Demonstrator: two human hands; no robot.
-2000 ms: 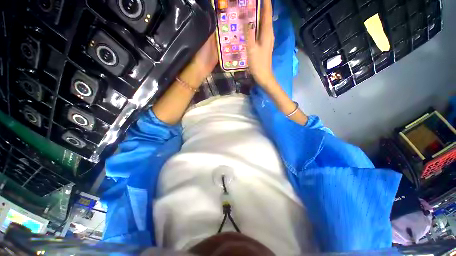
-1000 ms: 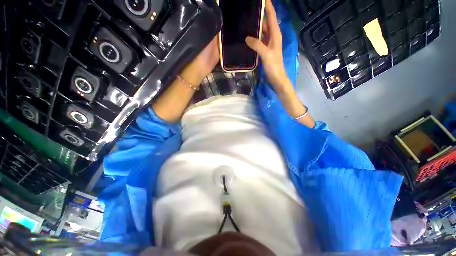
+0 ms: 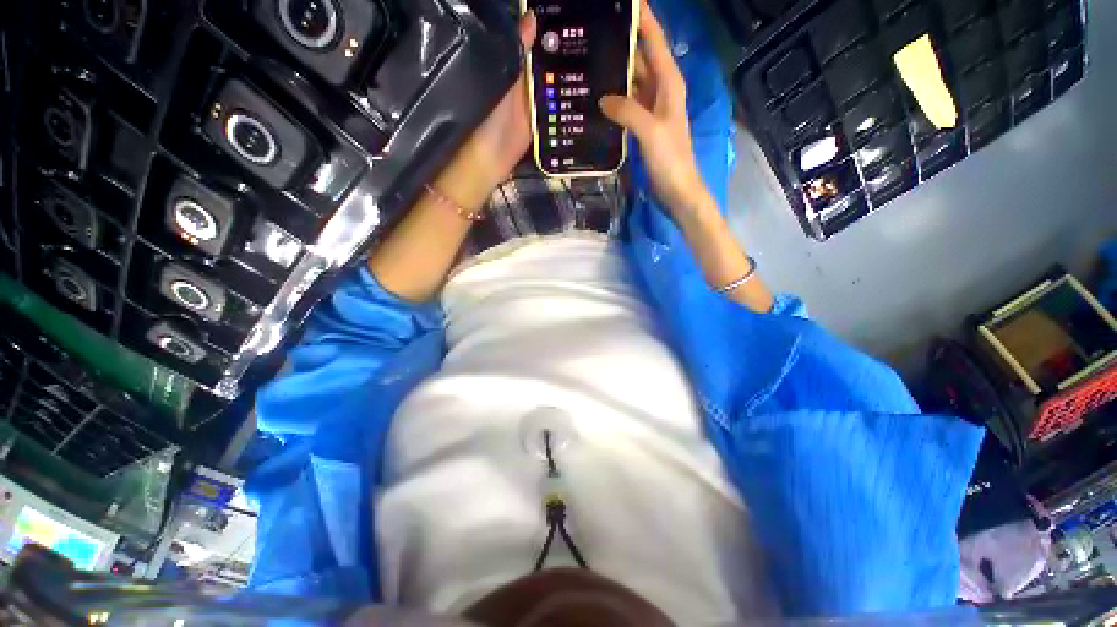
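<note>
A smartphone (image 3: 581, 104) with a pale yellowish case edge is upright at the top centre, its top cut off by the picture's edge. Its dark screen shows a list with small coloured icons. My left hand (image 3: 505, 123) holds it from the left side, with the fingers mostly hidden behind it. My right hand (image 3: 664, 116) is at its right edge, with the thumb over the lower right of the screen and the other fingers along the edge. A black tray (image 3: 355, 227) at the left holds several watch units (image 3: 251, 135) face down with pale rings.
A black tray (image 3: 857, 110) with a pale strip (image 3: 924, 81) lies at the upper right. A red crate (image 3: 1078, 407) and a framed box (image 3: 1051, 333) stand at the far right. More black trays (image 3: 61, 416) and a lit screen (image 3: 55, 539) are at the lower left.
The phone's screen went from a colourful icon page to black, then to a dark list. My right hand has shifted from lying along the phone's side to having the thumb over the screen.
</note>
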